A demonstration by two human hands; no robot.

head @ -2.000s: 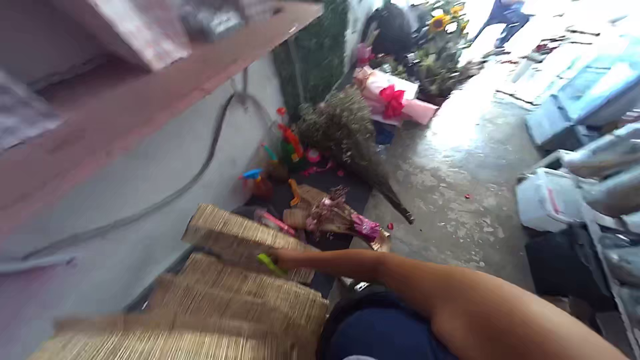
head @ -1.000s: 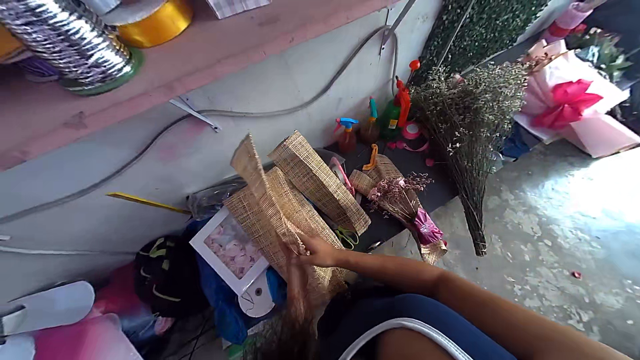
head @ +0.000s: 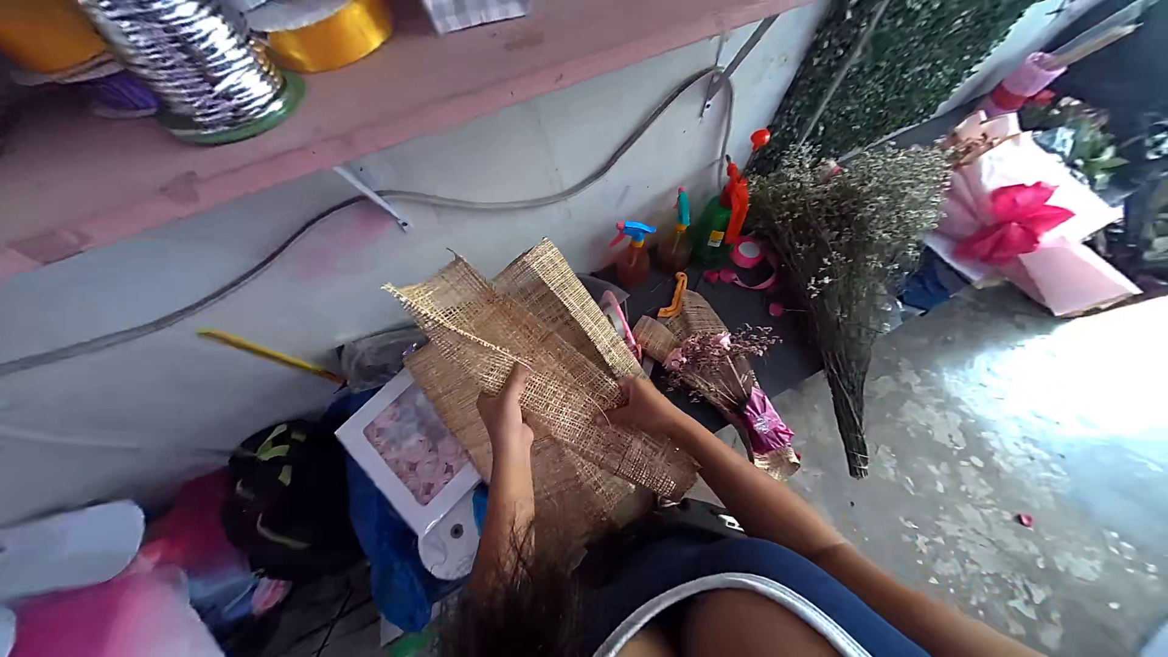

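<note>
My left hand (head: pixel 507 411) grips one edge of a sheet of woven natural-fibre mesh (head: pixel 511 351), thumb on top. My right hand (head: pixel 639 406) is closed on the same mesh at its right side. More of the woven material lies beneath, with a folded piece (head: pixel 570 306) behind. Just right of my right hand lies a small dried-flower bouquet (head: pixel 716 365) in similar wrap with a purple ribbon. Beyond it is a large bunch of dried flowers (head: pixel 844 255), its stems towards me. A white-framed box (head: pixel 415 452) with pink flowers sits left of the mesh.
Ribbon spools (head: pixel 328 36) stand on a pink shelf (head: pixel 411 109) above. Spray bottles (head: pixel 634 255) and pink ribbon rolls (head: pixel 748 255) are by the wall. A black bag (head: pixel 287 502) is at lower left. A pink-wrapped bouquet (head: pixel 1022 219) lies at right, beside the concrete floor (head: pixel 967 456).
My hands have moved apart on the mesh, which was raised upright a second ago and now lies flatter, spread between them. The view has swung left since the earliest frame.
</note>
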